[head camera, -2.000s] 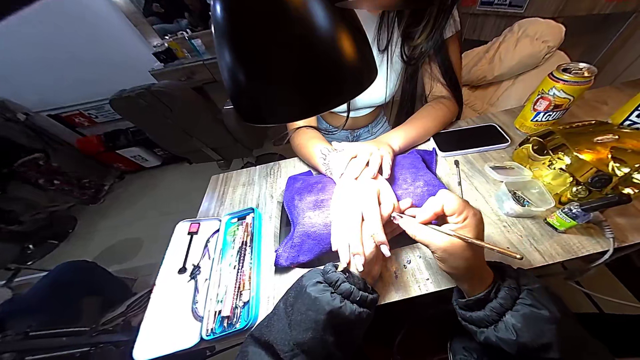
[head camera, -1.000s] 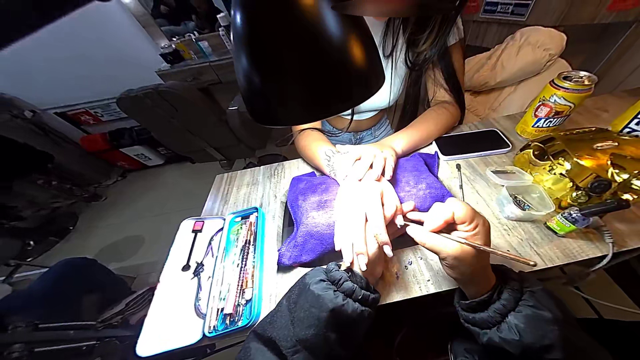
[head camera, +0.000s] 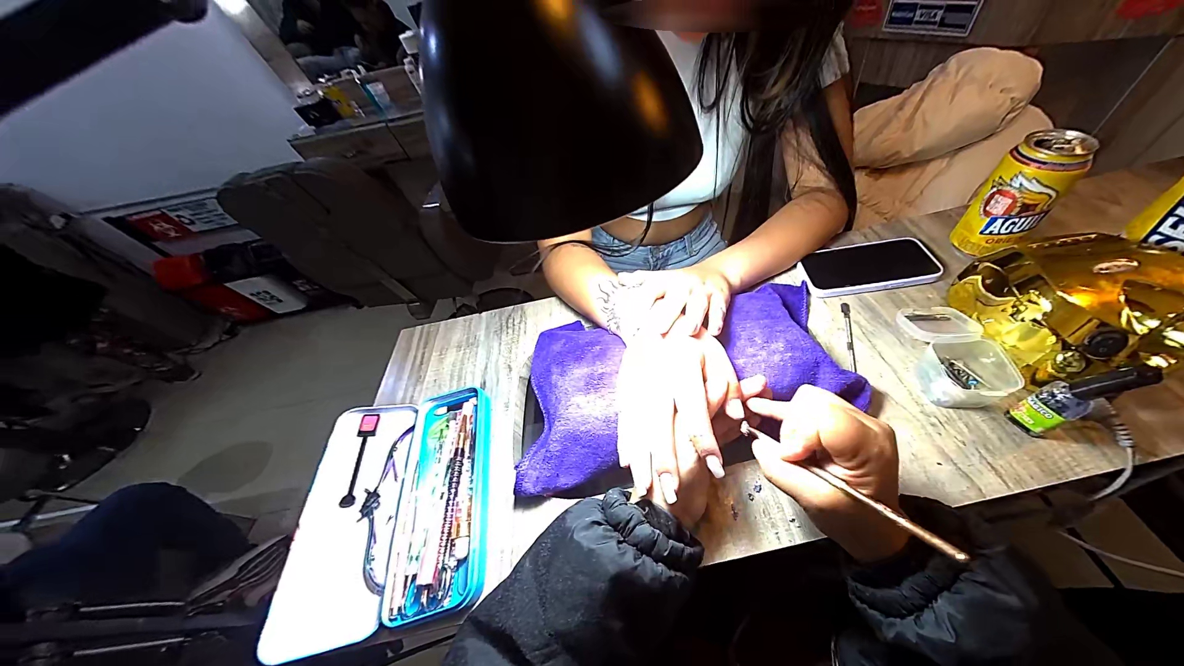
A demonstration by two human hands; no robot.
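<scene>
In my right hand (head camera: 828,462) is a thin brush (head camera: 888,513), its tip close to the fingernails of the person sitting across. My left hand (head camera: 684,499) lies under that person's hand (head camera: 671,407) and holds its fingers; glare and overlap hide most of my palm and fingers. The person's other hand (head camera: 680,301) rests across the wrist, above a purple towel-covered cushion (head camera: 578,398). A black lamp shade (head camera: 555,120) hangs over the hands. Small dark specks lie on the wooden table (head camera: 768,499) beside my left hand.
An open blue case (head camera: 481,518) of brushes and pens lies at left. To the right are a phone (head camera: 872,266), a thin tool (head camera: 849,338), a small plastic container (head camera: 969,372), a nail polish bottle (head camera: 1045,412), a yellow can (head camera: 1022,194) and a shiny gold object (head camera: 1101,296).
The brush in my right hand has turned to a steeper slant, its handle end now lower. My left hand stays at the person's fingers.
</scene>
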